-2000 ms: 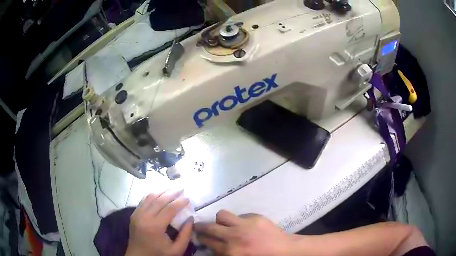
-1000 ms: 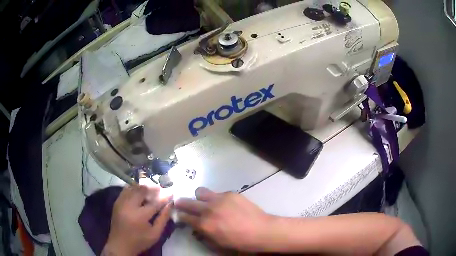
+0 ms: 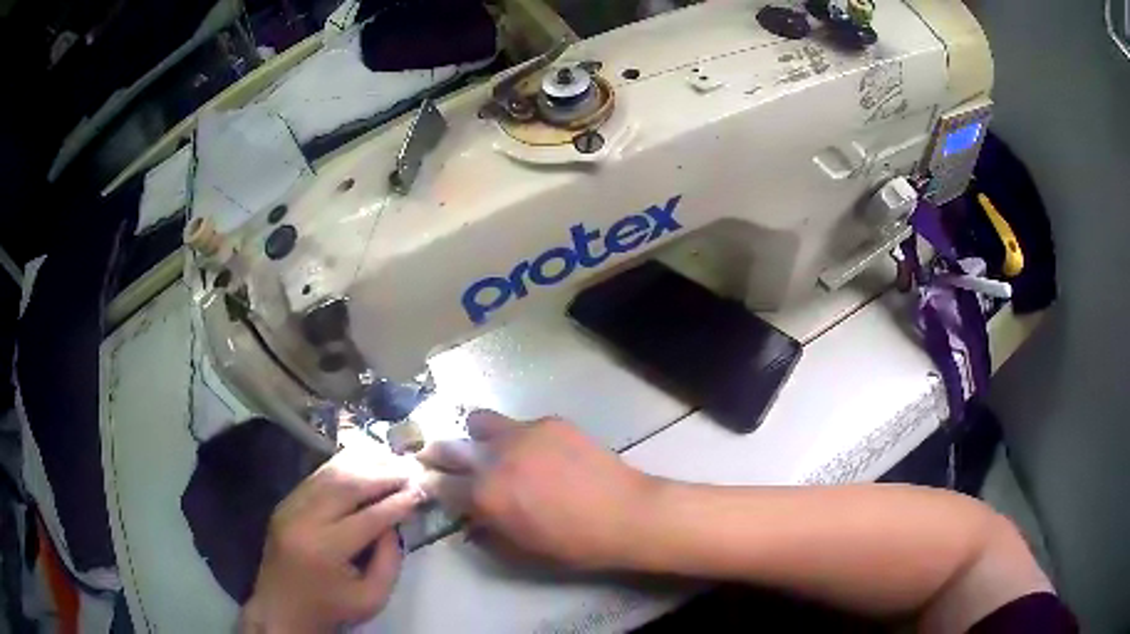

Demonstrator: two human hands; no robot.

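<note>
The cream sewing machine [image 3: 744, 136] with blue "protex" lettering stands across the table. Its presser foot and needle area [image 3: 394, 409] is in a bright glare. My left hand [image 3: 335, 533] lies just in front of the needle area, fingertips pressed on a small pale piece at the glare. A dark purple fabric panel [image 3: 242, 502] lies under and left of my left hand. My right hand [image 3: 533, 489] is just right of it, fingertips close together at the same piece. The fabric edge between the fingers is mostly hidden by fingers and glare.
A black smartphone [image 3: 688, 341] lies under the machine arm. Purple ribbons [image 3: 952, 328] hang at the machine's right end, beside a yellow-orange handle [image 3: 1001, 235] on dark cloth. White and dark cut pieces [image 3: 254, 155] lie behind and left of the machine. A printed scale runs along the table's front edge.
Both hands have moved forward from the table's front to the needle area, and the purple panel has shifted forward and left with them. The camera view has shifted slightly.
</note>
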